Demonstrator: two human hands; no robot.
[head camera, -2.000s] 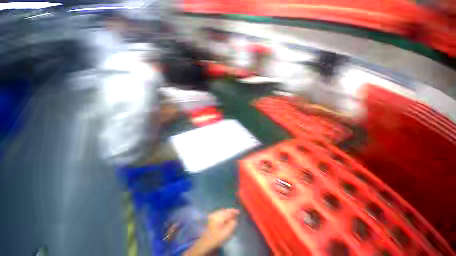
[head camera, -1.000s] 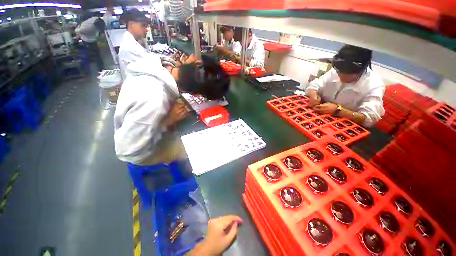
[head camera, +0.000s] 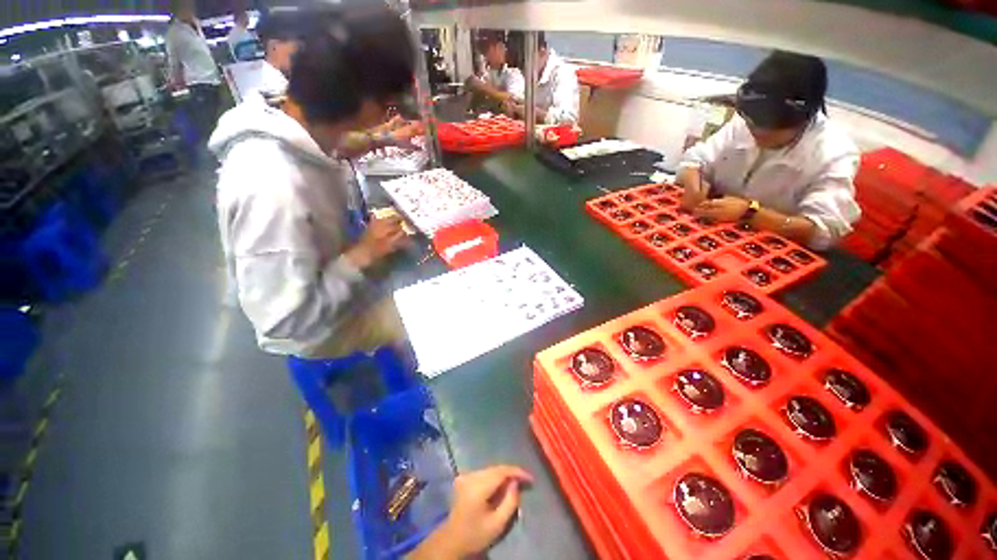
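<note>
A stack of red foam trays (head camera: 579, 377) stands at the lower right. Its top tray has rows of square pockets with round dark glossy housing units (head camera: 699, 389), each with a thin silvery rim. My left hand (head camera: 484, 510) is at the bottom centre, left of the stack and apart from it, over the bench edge. Its fingers are loosely bent and apart, with nothing visible in them. The palm side is hidden. My right hand is out of the picture.
A white parts tray (head camera: 459, 323) and small red bin (head camera: 467, 243) lie beyond my hand. Blue bins (head camera: 372, 438) stand below the bench edge at left. One worker (head camera: 295, 241) stands at left; another (head camera: 782, 164) works over a red tray (head camera: 700, 235). More red trays (head camera: 929, 317) are piled at right.
The blurred view has steadied. The worker at left has lifted their head from the bench, uncovering another white parts tray. My left hand stays in about the same place.
</note>
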